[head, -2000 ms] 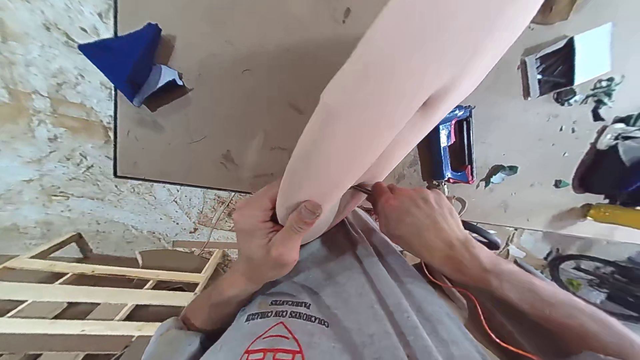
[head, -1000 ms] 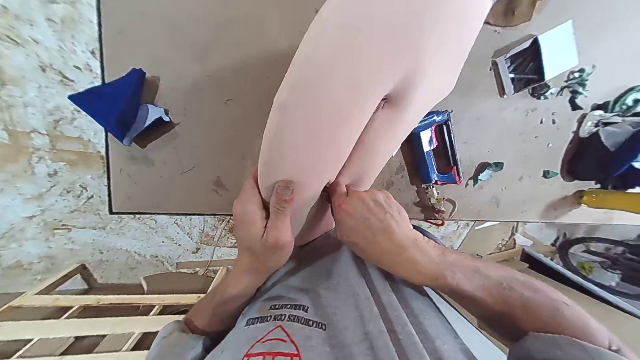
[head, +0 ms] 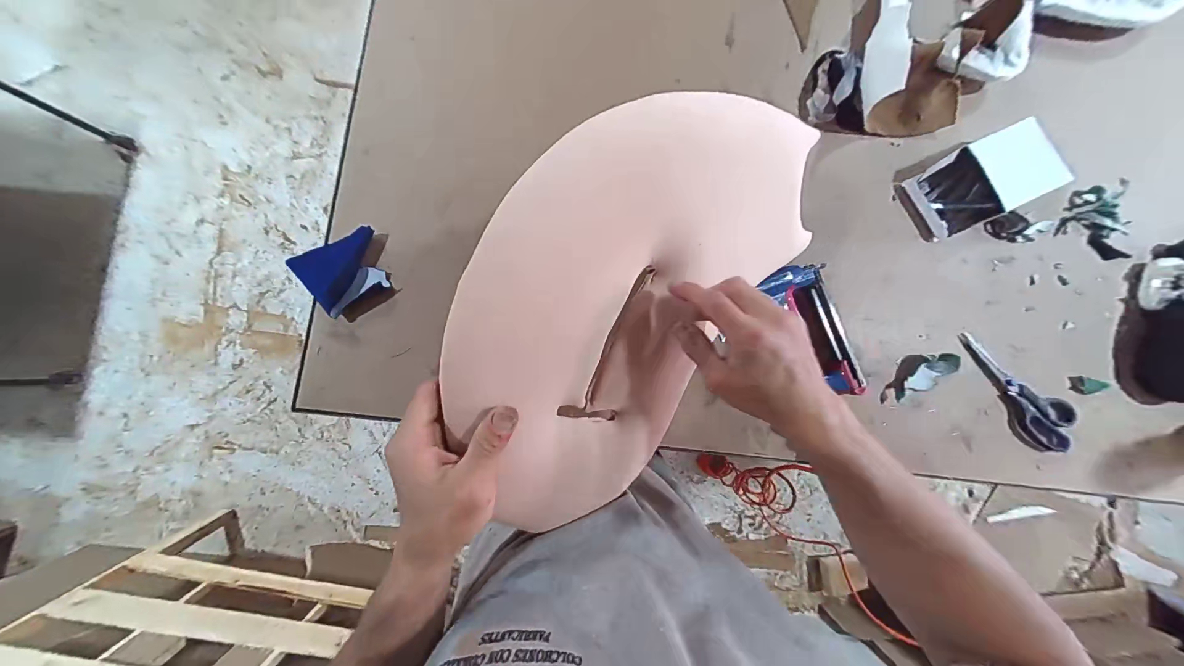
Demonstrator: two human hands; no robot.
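Note:
A large curved piece of pale pink upholstery foam (head: 555, 250) lies tilted across the table's near edge against my shirt. A long slit with a short crosswise cut at its lower end shows in its face. My left hand (head: 453, 462) grips the foam's lower left edge, thumb on top. My right hand (head: 749, 342) is at the foam's right side, above the slit's right flap, with thumb and fingers bent; whether anything is between the fingertips cannot be told. A blue and red staple gun (head: 819, 328) lies partly hidden behind the foam and my right hand.
Scissors (head: 1027, 402), an opened box of staples or similar strips (head: 962, 190) and fabric scraps (head: 920, 375) lie on the table (head: 407, 120) at right. Blue folded fabric (head: 335, 273) sits at its left edge. Below are a wooden slatted frame (head: 203, 615) and an orange hose or cord (head: 763, 486).
The foam has turned so its slit face shows fully. My right hand has moved from the slit's lower part to the foam's right side. The view now takes in the scissors.

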